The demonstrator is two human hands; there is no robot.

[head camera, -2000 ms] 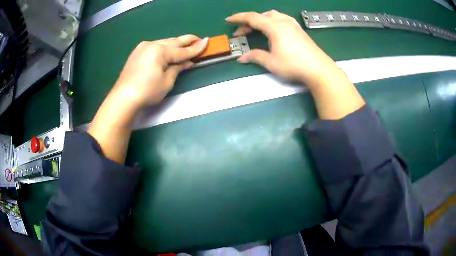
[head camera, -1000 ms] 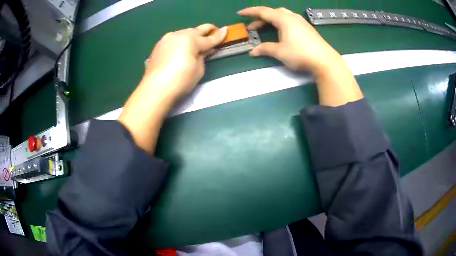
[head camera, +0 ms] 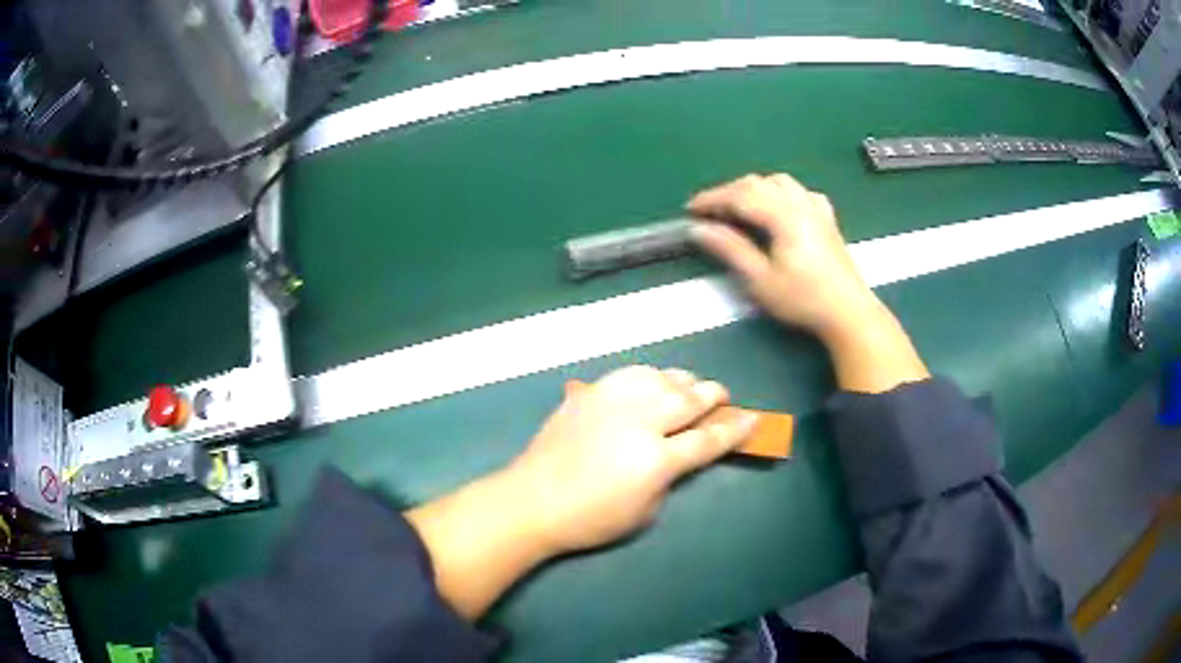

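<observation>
A grey metal strip (head camera: 628, 246) lies at an angle on the green surface, beyond the near white stripe. My right hand (head camera: 784, 253) holds its right end between thumb and fingers, slightly blurred. My left hand (head camera: 615, 453) is on the near side of the white stripe, over an orange block (head camera: 767, 434) on the green surface. The block's right end shows past my thumb and a small corner shows at its left; the rest is hidden under my hand.
Grey strips (head camera: 958, 152) lie end to end at the upper right. A short dark strip (head camera: 1137, 295) lies near the right edge. At left stand a machine with a black cable, a red push button (head camera: 165, 407) and a base fixture (head camera: 149, 477). A red-pink bin (head camera: 343, 16) is at the top.
My left hand has moved off the metal strip with the orange block, towards me across the white stripe. My right hand stays at the strip's right end. The view has shifted.
</observation>
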